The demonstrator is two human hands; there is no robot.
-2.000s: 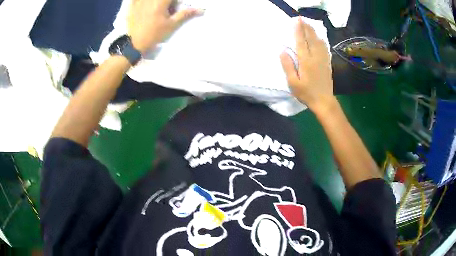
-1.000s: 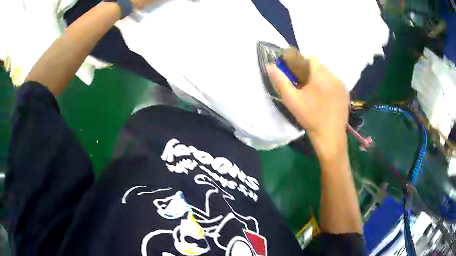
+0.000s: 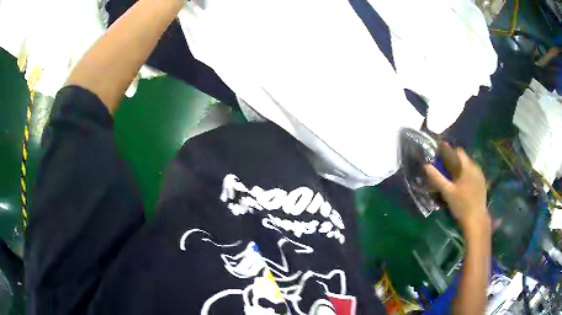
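Observation:
The white garment piece (image 3: 308,80) lies across the dark ironing pad cover (image 3: 197,72) in front of me, its narrow end towards the right. My right hand (image 3: 459,184) is closed round the brown and blue handle of the steam iron (image 3: 419,172). The iron is just off the right end of the white piece, its edge close to the cloth; whether it rests on anything I cannot tell. My left forearm reaches up over the left side of the table, but the left hand is cut off by the top edge of the picture.
More white cloth lies at the upper right (image 3: 440,55) and upper left (image 3: 55,37). A pale crumpled piece (image 3: 539,129) is at the far right. Cluttered items and a blue hose are at the lower right. Yellow-black tape (image 3: 26,166) marks the green floor at left.
The right hand first took hold of the iron and put it on the white piece. Since then it has moved the iron right, past the cloth's end. The left hand has left the picture.

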